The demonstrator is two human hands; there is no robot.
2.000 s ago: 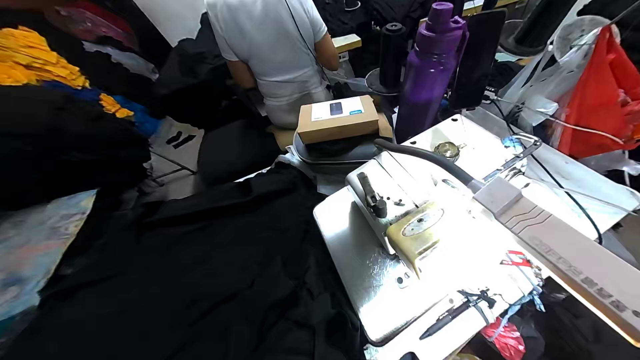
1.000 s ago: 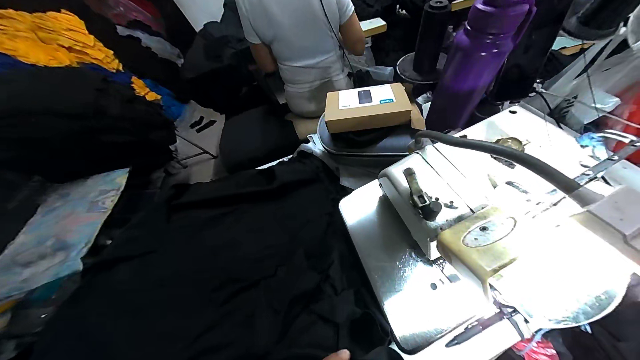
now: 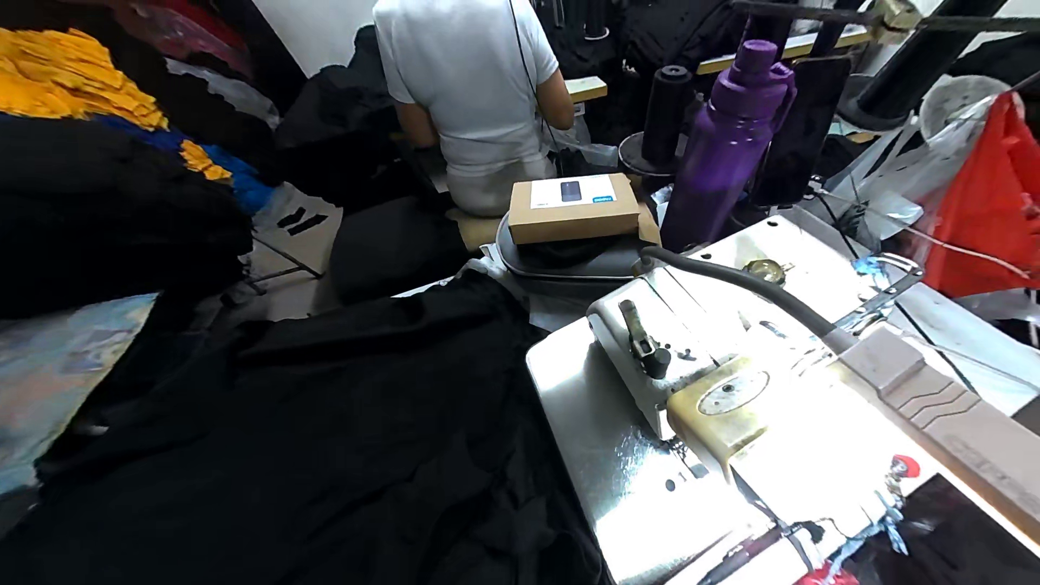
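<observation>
Neither my left hand nor my right hand shows in the head view. Black fabric (image 3: 325,439) lies spread over the left and lower middle, up against the metal plate (image 3: 585,431) of an industrial sewing machine (image 3: 650,349). The machine has a yellowed plastic cover (image 3: 719,406) and a lever on its white body. A lamp with a grey flexible neck (image 3: 739,280) shines brightly on it. At the lower edge, a dark pen-like tool (image 3: 743,556) rests beside the machine.
A cardboard box (image 3: 574,213) sits on a grey container behind the machine, beside a purple bottle (image 3: 727,146). A person in a white shirt (image 3: 471,81) sits farther back. Black cloth and yellow cloth (image 3: 73,77) are piled at left; a red bag (image 3: 987,203) hangs at right.
Fingertips that showed at the bottom edge one second ago are out of view. The view has shifted between frames.
</observation>
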